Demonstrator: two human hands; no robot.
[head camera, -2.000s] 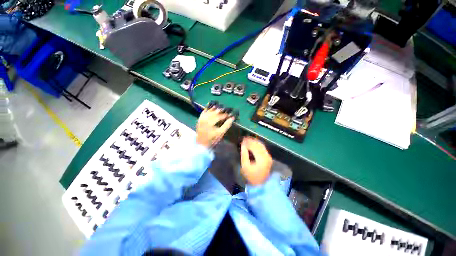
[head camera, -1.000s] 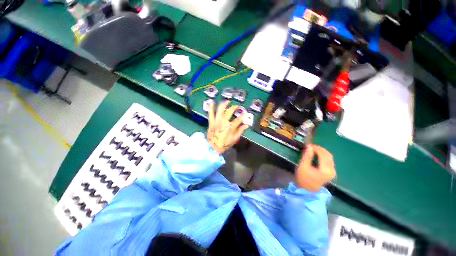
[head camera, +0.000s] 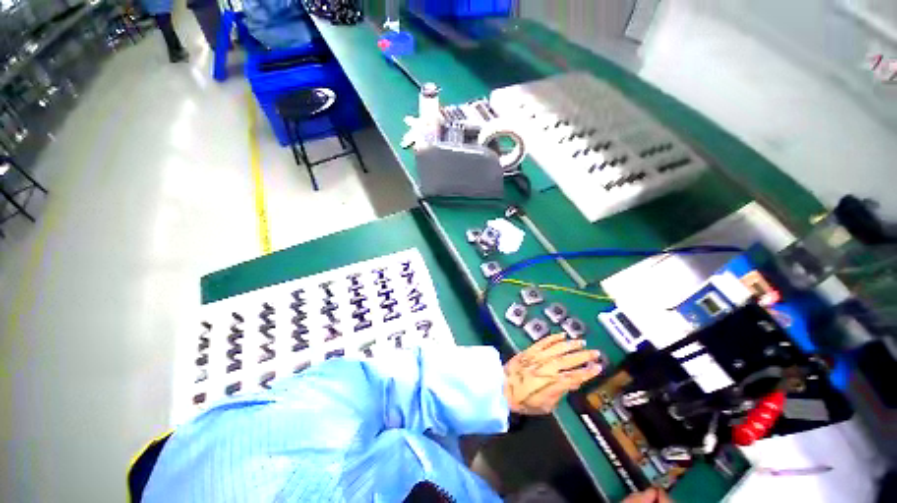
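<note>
My left hand (head camera: 551, 375) is palm down at the bench edge, left of the black clamp fixture (head camera: 747, 359). A small grey piece shows at its fingertips; whether it is gripped is unclear. My right hand (head camera: 649, 496) is cut off by the bottom edge, near the front end of the brown-gold nest plate (head camera: 622, 432). Several grey-black square parts (head camera: 556, 312) lie just beyond my left hand. The red clamp handle (head camera: 759, 419) lies low over the fixture's right side. The nest plate holds small metal details; its contents are too small to tell.
A white foam tray with rows of dark modules (head camera: 300, 324) lies on the lower left surface. A thick foam tray (head camera: 600, 147) and tape dispenser (head camera: 460, 169) stand farther back. A blue hose (head camera: 590, 253) curves behind the square parts. A small white display (head camera: 620, 329) and papers (head camera: 816, 467) flank the fixture.
The view has swung left. The red handle has swung down from its raised place. Another square part lies in the group. My right hand has moved to the fixture's front.
</note>
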